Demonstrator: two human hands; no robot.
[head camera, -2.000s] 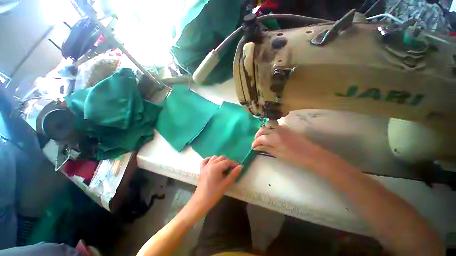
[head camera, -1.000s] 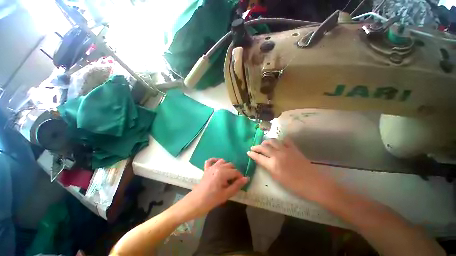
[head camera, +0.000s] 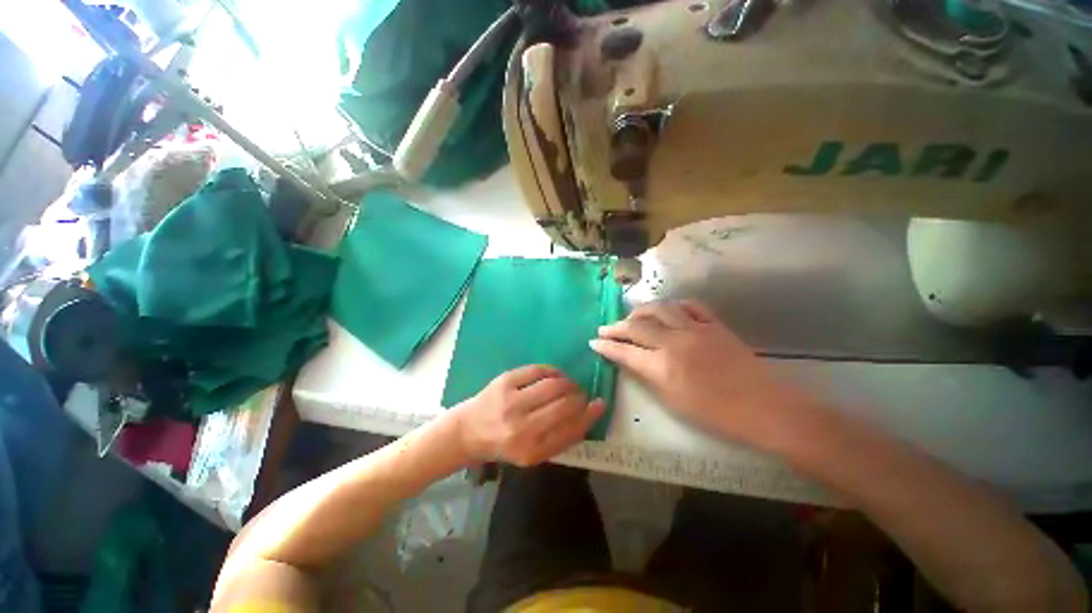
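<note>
A green panel (head camera: 521, 317) lies flat under the needle end of the beige sewing machine (head camera: 719, 156). A narrow folded hem (head camera: 610, 311) runs along its right edge from the needle area toward the table's front edge. My left hand (head camera: 533, 413) is curled on the panel's near part, thumb at the hem. My right hand (head camera: 683, 359) lies on the hem's right side, fingertips holding its middle. The fingers hide parts of the hem. The presser foot is too small to make out clearly.
Waiting green panels (head camera: 407, 275) lie left of the worked one. A crumpled green pile (head camera: 216, 287) is farther left, above a red cloth (head camera: 158, 443). A pale lamp (head camera: 428, 132) and a larger green heap (head camera: 359, 60) stand behind. The white table (head camera: 359, 395) has a worn front edge.
The view has shifted. The panel has turned straighter, its hem now pointing almost directly toward me. Both hands remain on it, the left more curled near the front end. The hem shows more clearly.
</note>
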